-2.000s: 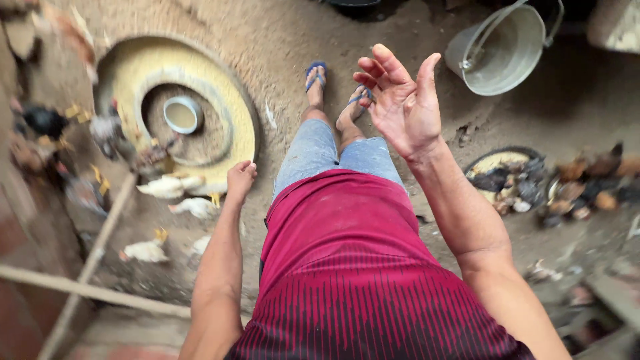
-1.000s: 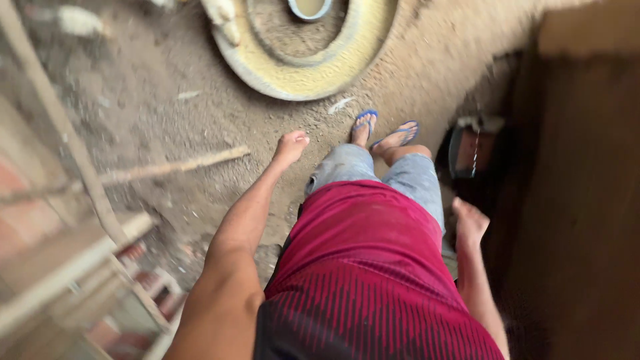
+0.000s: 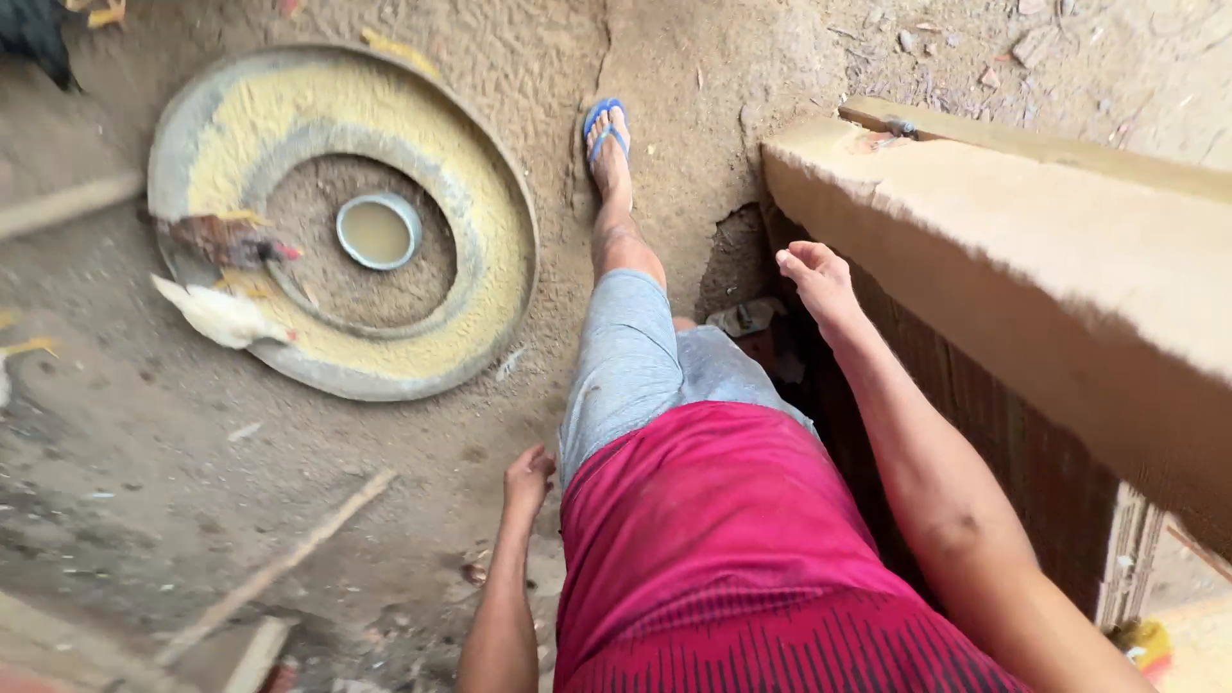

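Note:
My left hand hangs beside my denim shorts at lower center, fingers loosely curled and holding nothing. My right hand is raised at center right near a low wall, fingers bent, with no object in it. At upper left lies a ring-shaped feed trough, apparently a cut tire, with yellowish meal in it. Inside the ring stands a round bowl of cloudy liquid. A brown chicken stands at the ring's left edge, and a white chicken is just below it.
A thick wall with a flat top runs along the right side. A wooden pole slants over the dirt at lower left, and another pole reaches the trough from the left. A black bird is at the top left corner.
The view has shifted greatly. One foot is now stretched forward, where both feet were close together a second ago. My right hand, spread wide two seconds ago, is now bent-fingered.

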